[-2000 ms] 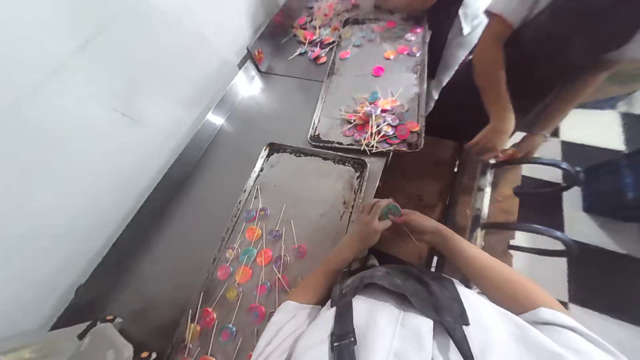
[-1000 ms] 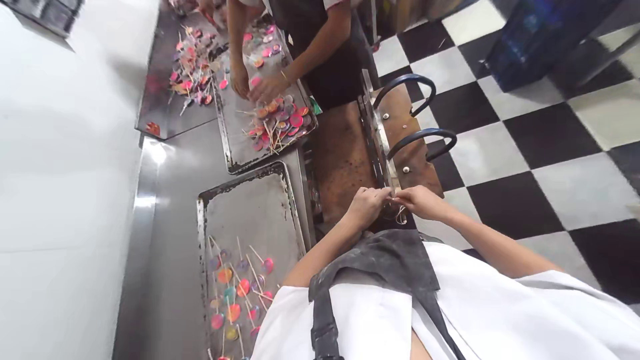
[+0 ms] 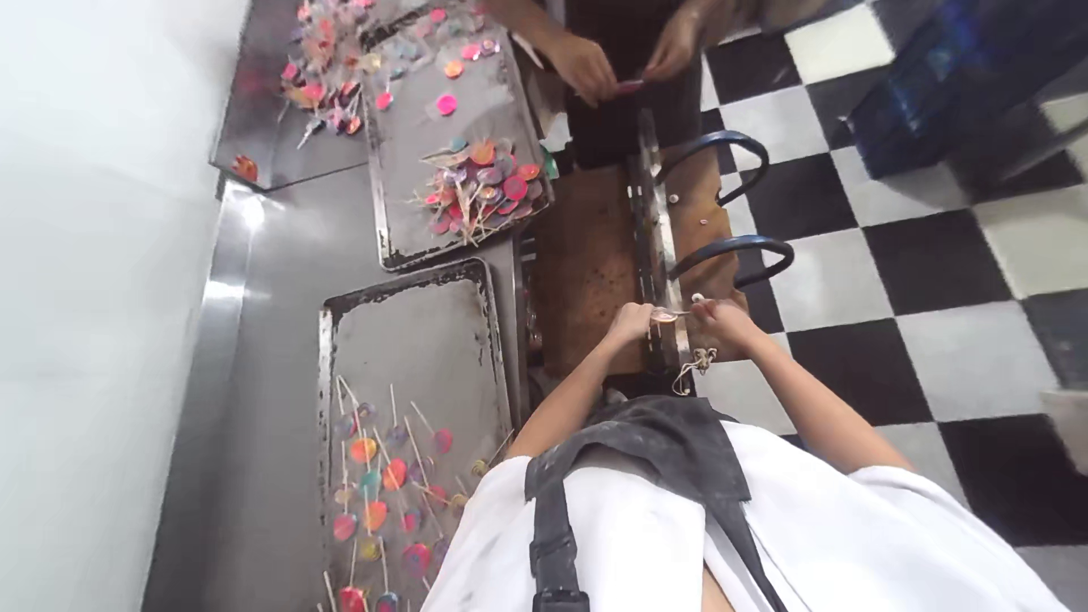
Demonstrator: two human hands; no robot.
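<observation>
My left hand (image 3: 631,325) holds a lollipop in clear wrapping (image 3: 664,315) by its candy end, above a metal-edged wooden board. The stick points right to my right hand (image 3: 721,321), whose fingers are closed around the stick end. Just below the hands, a bundle of pale string or ties (image 3: 700,359) hangs at the metal bar. To the left, a worn metal tray (image 3: 408,340) carries several colourful lollipops (image 3: 375,515) laid in rows. A second tray (image 3: 408,136) above it bears a heap of wrapped lollipops (image 3: 484,189) and loose round candies (image 3: 447,104).
A co-worker's two hands (image 3: 599,72) hold a small pink item beyond the second tray. Two curved dark handles (image 3: 739,246) stick out right of the metal bar (image 3: 663,221). More wrapped lollipops (image 3: 319,59) lie at the upper left, beside a white wall (image 3: 93,255). Checkered floor spreads at right.
The view has swung toward the right. A green candy was in my left hand two seconds ago; a pale wrapped one is there now. The co-worker's hands have left the second tray.
</observation>
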